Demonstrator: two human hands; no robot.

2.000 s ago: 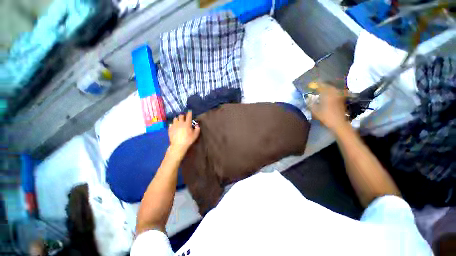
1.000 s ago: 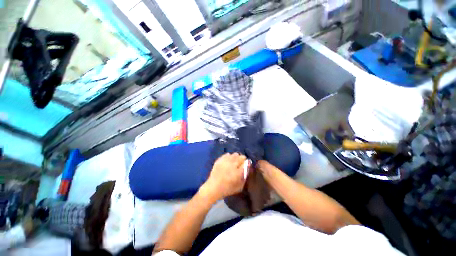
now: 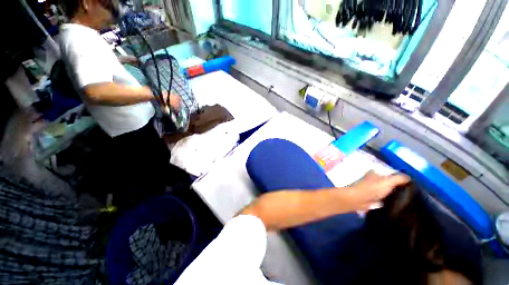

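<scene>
A dark and brown garment (image 3: 410, 222) is bunched over the right part of the long navy padded board (image 3: 287, 164), at the lower right, and is blurred. No plaid shows on it. My left hand (image 3: 382, 189) is closed on the garment's upper left edge, with the forearm across the board. My right hand (image 3: 446, 278) shows only as a small blurred patch at the bottom edge beside the brown cloth; its fingers cannot be made out. The iron is not in view.
A blue box with a red label (image 3: 349, 145) and a longer blue bar (image 3: 430, 178) lie behind the board. Another person (image 3: 109, 83) works at the left over a plaid and brown garment (image 3: 209, 117). A blue tub (image 3: 187, 209) with plaid pieces stands at the lower left.
The view has swung left, bringing the other person and tub into sight. The hands, previously together on the garment, are now apart. The iron and its plate have left the view.
</scene>
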